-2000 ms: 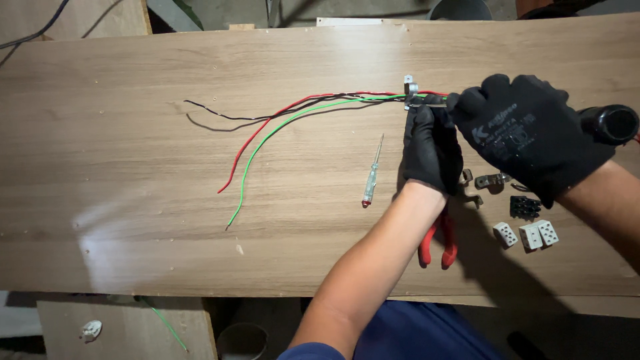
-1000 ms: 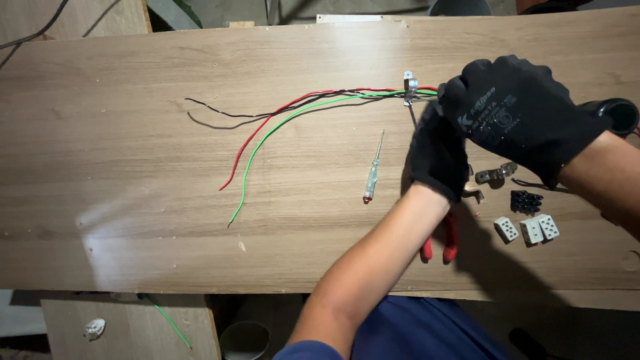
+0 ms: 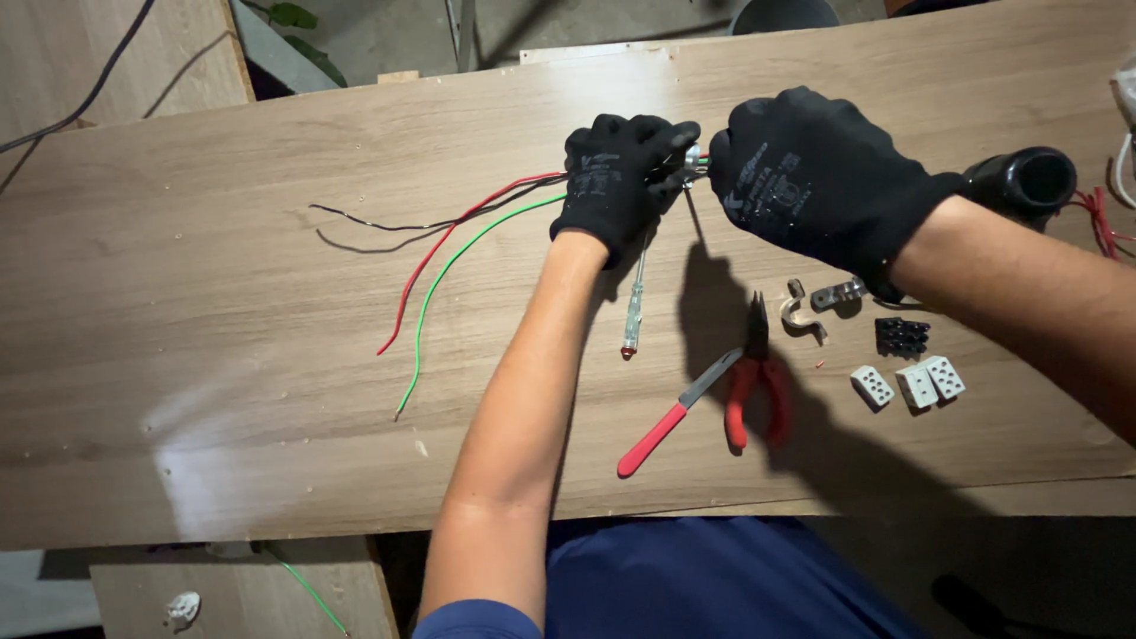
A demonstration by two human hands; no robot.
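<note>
Black work gloves cover both hands. My left hand [image 3: 621, 177] is closed around a bundle of wires beside a small metal clamp [image 3: 692, 160]. Out of it to the left run a red wire [image 3: 426, 257], a green wire [image 3: 435, 288] and a black wire [image 3: 364, 222]. Just right of the clamp, my right hand [image 3: 808, 177] is closed on the same bundle; its fingertips are hidden. Below my left hand lies a tester screwdriver [image 3: 634, 311]. Red-handled long-nose pliers [image 3: 756, 382] and a red-handled knife [image 3: 674, 417] rest on the table nearer my body.
On the wooden table [image 3: 222, 311], right of the pliers, lie metal pipe clamps [image 3: 803, 315], a black terminal block [image 3: 902, 336] and several white ceramic connectors [image 3: 919, 383]. A black cylindrical object [image 3: 1021, 186] lies beyond my right wrist, beside red wire [image 3: 1100, 222].
My left hand has moved up and to the left onto the wires beside the clamp. The knife and the whole pliers, earlier partly or wholly hidden by my left arm, now show.
</note>
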